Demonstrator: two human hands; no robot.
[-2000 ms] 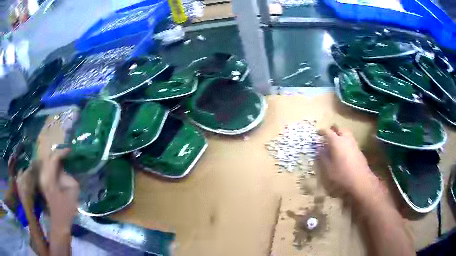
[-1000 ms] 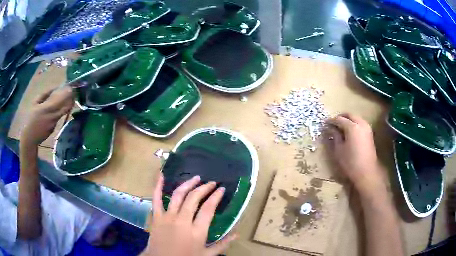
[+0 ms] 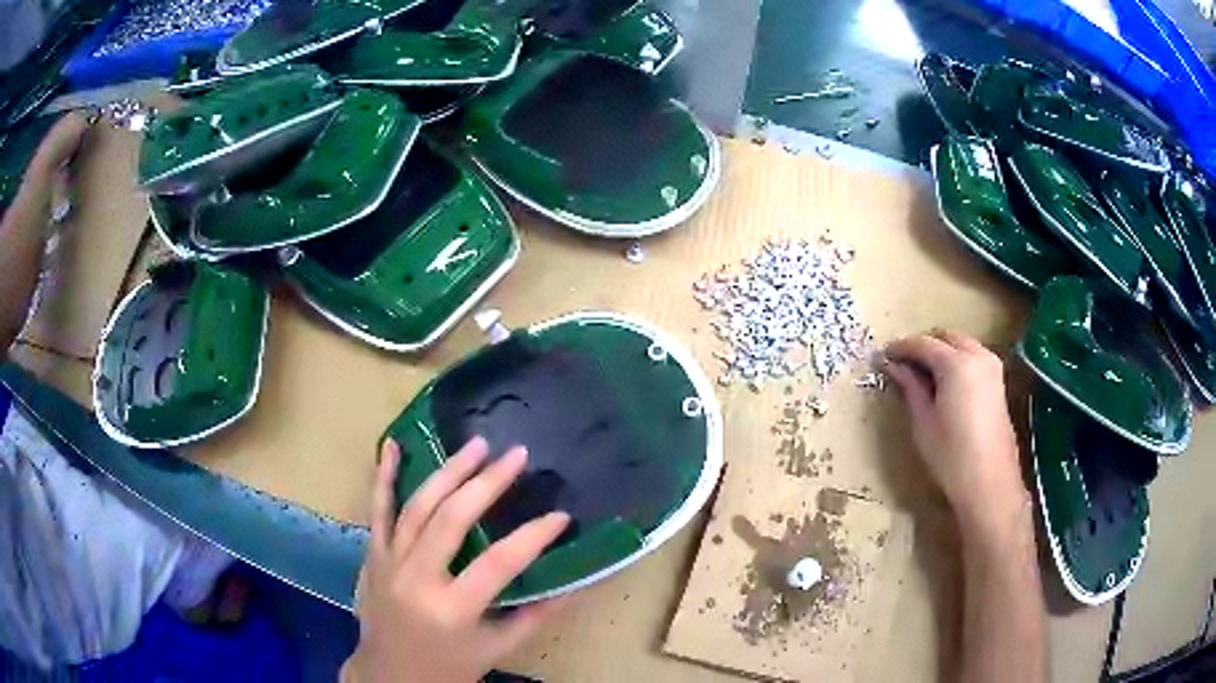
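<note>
A green housing (image 3: pixel 620 360) with a dark recessed middle and pale rim lies on the cardboard in front of me. My left hand (image 3: pixel 447 560) rests on its lower left part, fingers spread over the dark area. Two small pale rings show near its right edge, and a whitish piece (image 3: pixel 491 324) is at its upper left edge. My right hand (image 3: pixel 944 400) is at the right edge of the pile of loose fittings (image 3: pixel 790 310), thumb and forefinger together by a small fitting; whether they grip it is unclear. A white blob (image 3: pixel 804 574) sits on the stained dabbing board (image 3: pixel 720 607).
Stacked green housings lie at the left (image 3: pixel 400 254) and right (image 3: pixel 1107 347). Blue bins (image 3: pixel 147 40) show at the back corners. Another person's arm (image 3: pixel 30 220) is at the left edge. The bench's metal edge (image 3: pixel 200 474) runs along the lower left.
Two seconds ago my left hand was not on this housing. Since one second ago, the housing and left hand appear slightly shifted, the housing more fully visible. The other person's hand moved toward the left edge.
</note>
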